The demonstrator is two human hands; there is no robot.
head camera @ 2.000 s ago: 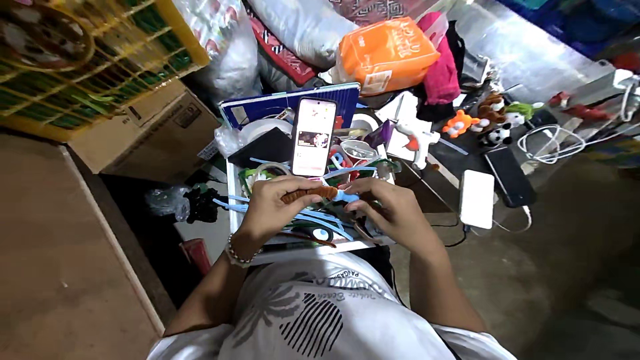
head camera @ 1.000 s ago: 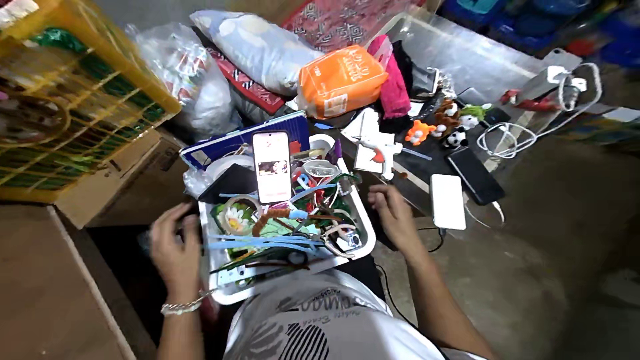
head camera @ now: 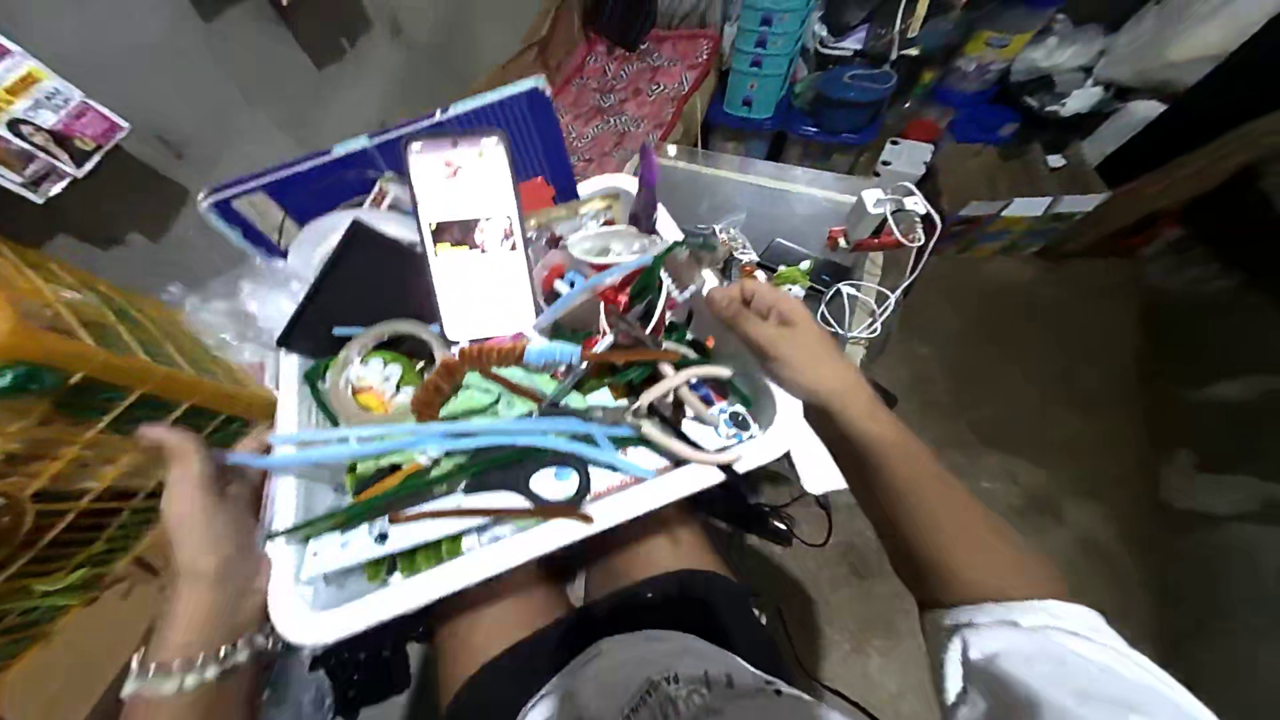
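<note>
A white plastic tray (head camera: pixel 330 622) full of craft supplies rests over my lap. My left hand (head camera: pixel 205 510) is at its left side, blurred, fingers partly hidden by the rim; its grip is unclear. My right hand (head camera: pixel 775 335) is at the right rim with curled fingers; whether it holds the rim is unclear. Across the tray lie blue pipe cleaners (head camera: pixel 450 435), a coiled brown and blue pipe-cleaner piece (head camera: pixel 440 385), pliers with pale handles (head camera: pixel 670 410) and black-handled scissors (head camera: pixel 540 480). A lit smartphone (head camera: pixel 475 240) leans upright near a tape roll (head camera: pixel 345 375).
A yellow plastic crate (head camera: pixel 120 350) stands close on the left. The tray's blue lid (head camera: pixel 370 150) stands behind the phone. At right are a white cable (head camera: pixel 860 310) and a power strip (head camera: pixel 880 238). Teal drawers (head camera: pixel 765 55) stand farther back.
Two seconds ago both hands held the brown and blue piece; it now lies in the tray. My hands have parted to the tray's sides. The view has shifted strongly.
</note>
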